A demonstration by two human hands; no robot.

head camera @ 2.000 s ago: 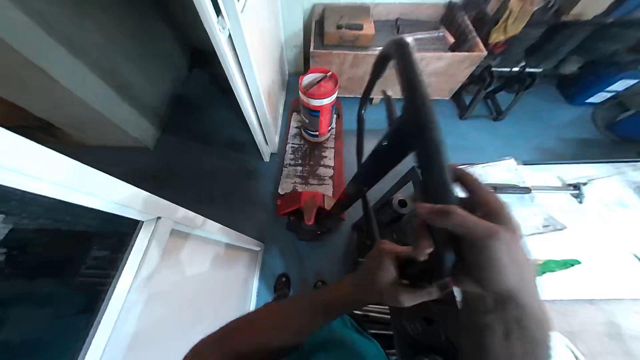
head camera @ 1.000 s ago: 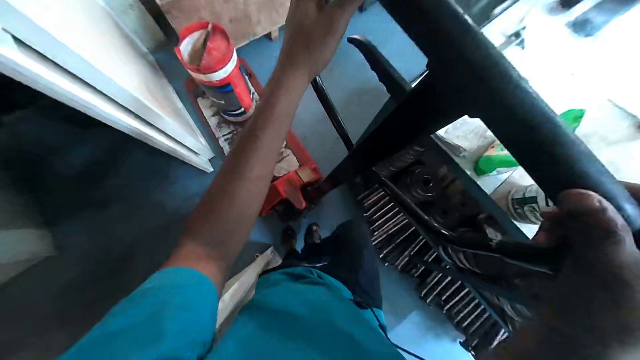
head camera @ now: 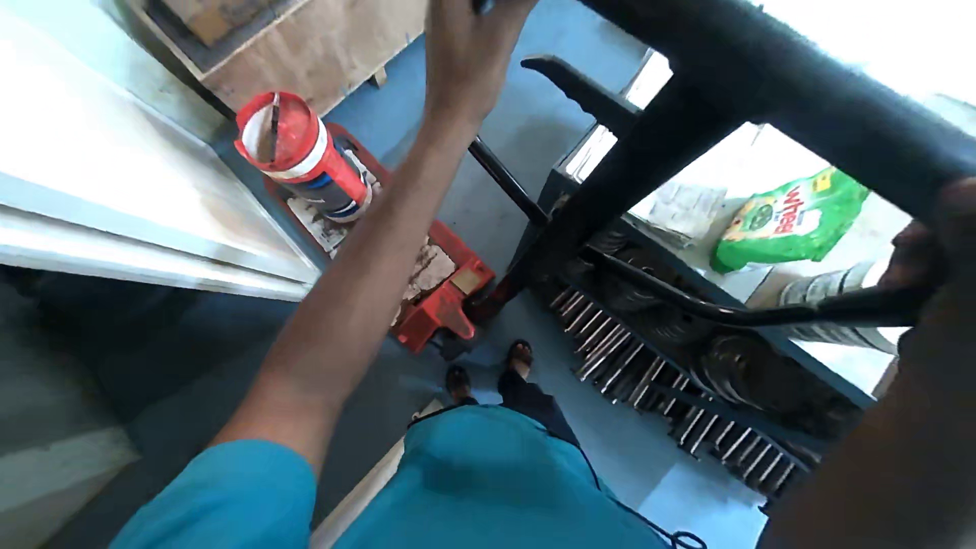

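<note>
The black handle [head camera: 732, 69] of a pallet jack crosses the upper right, with a lever on its shaft. My left hand [head camera: 480, 46], cut off by the top edge, closes on the handle's far side; its fingers are mostly hidden. At the right edge my right hand [head camera: 919, 252] is wrapped around the near end, dark and partly out of view. Below the handle is the jack's red body [head camera: 446, 305]. A red, white and dark bucket [head camera: 305, 156] stands on its worn red fork platform [head camera: 347, 141], with a thin flat piece across its top.
A white door panel [head camera: 145, 160] stands left of the jack. Beyond is a wooden crate [head camera: 320, 53]. At right, a dark rack [head camera: 686, 358] with many metal rods adjoins a white surface bearing a green packet [head camera: 793, 217] and a white container [head camera: 831, 297]. My feet are close behind the jack.
Both hands were close together on the handle two seconds ago; now they are far apart on it. The view has tilted down and turned.
</note>
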